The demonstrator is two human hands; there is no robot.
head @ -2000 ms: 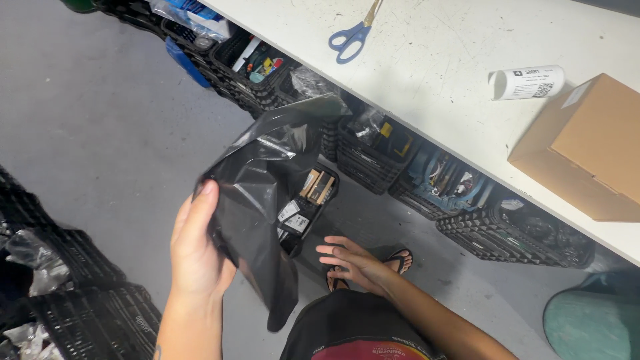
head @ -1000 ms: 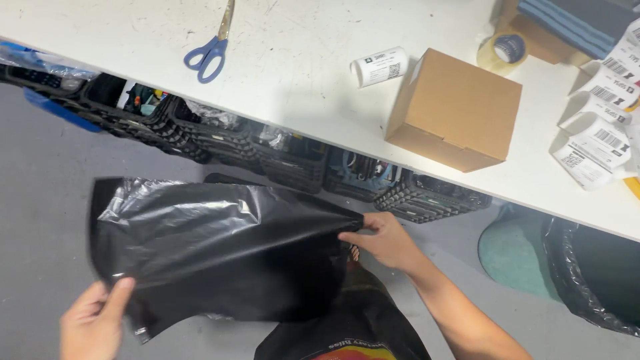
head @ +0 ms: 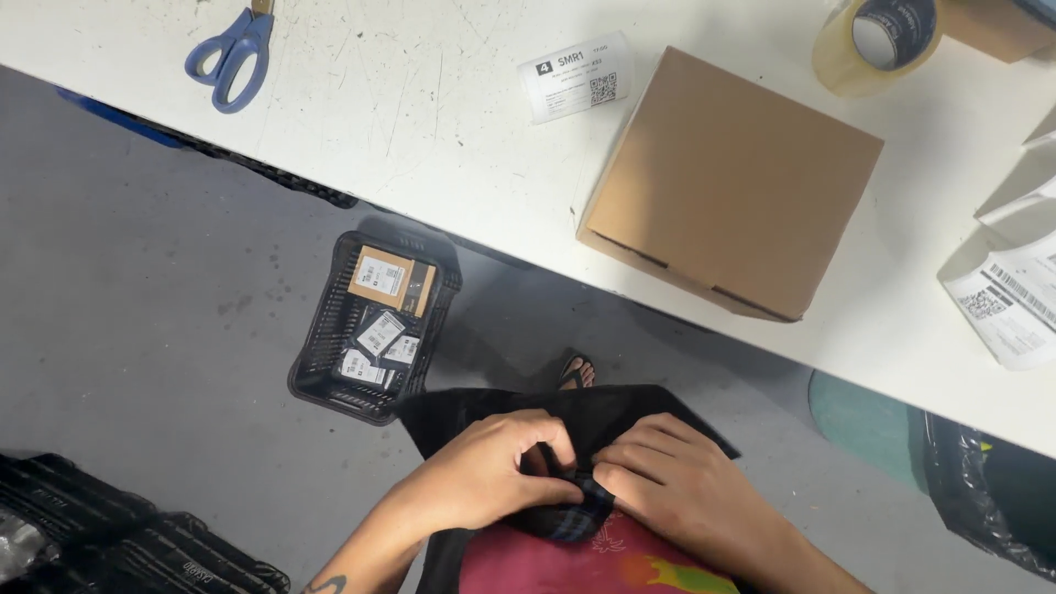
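A black plastic bag [head: 610, 404] spreads across the front of my body, bunched near its lower middle. My left hand [head: 503, 470] pinches the bunched part with curled thumb and forefinger. Close beside it, my right hand [head: 676, 478] grips the same bag with bent fingers. Some dark checked material [head: 582, 516] shows just below the fingers; whether it is inside the bag I cannot tell. Above and right of my hands, a closed cardboard box [head: 734, 181] lies on the white table [head: 412, 124].
Blue-handled scissors [head: 235, 62], a curled printed label [head: 577, 78], a roll of clear tape [head: 876, 41] and a strip of labels [head: 1011, 289] lie on the table. A black crate [head: 318, 363] with labelled packages stands on the floor. Further crates [head: 124, 528] are lower left; a lined bin [head: 982, 478] is right.
The bag, earlier stretched wide between my hands, is now bunched against my body. My hands have come close together. The view has shifted toward the table.
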